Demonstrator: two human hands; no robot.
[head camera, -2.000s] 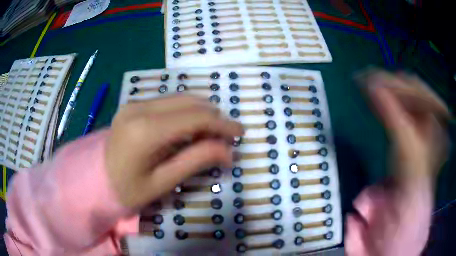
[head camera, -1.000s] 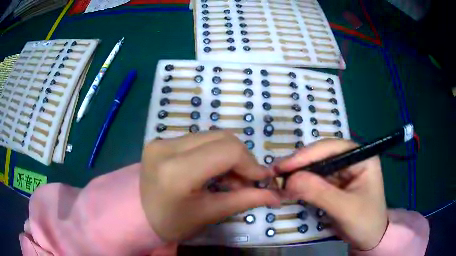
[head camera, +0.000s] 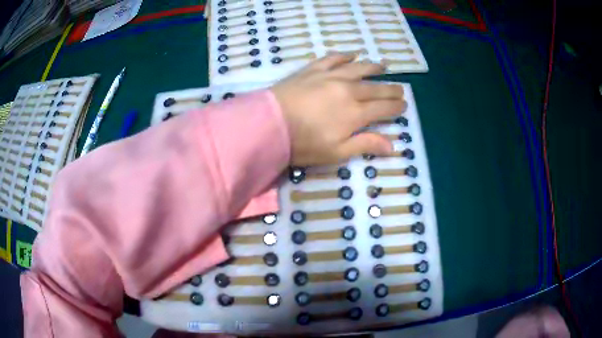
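Note:
A white foam tray lies in front of me with columns of dark round units joined by tan strips. A few discs look bright white. My left hand is palm down over the tray's upper part, fingers apart, thumb near the right-hand column. Nothing shows in it, though its underside is hidden. My left sleeve covers much of the tray's left side. My right hand is out of the picture; only a blurred pink patch, probably its sleeve, shows at the bottom right edge.
A second tray lies behind. Angled stacked trays are at left, beside a white pen and a partly covered blue pen. A red wire runs down the right. A paper slip and green label are at left.
One second ago both hands met over the tray, the right holding a black pen-like probe. My left hand has moved up and spread; my right hand and the probe have left the picture.

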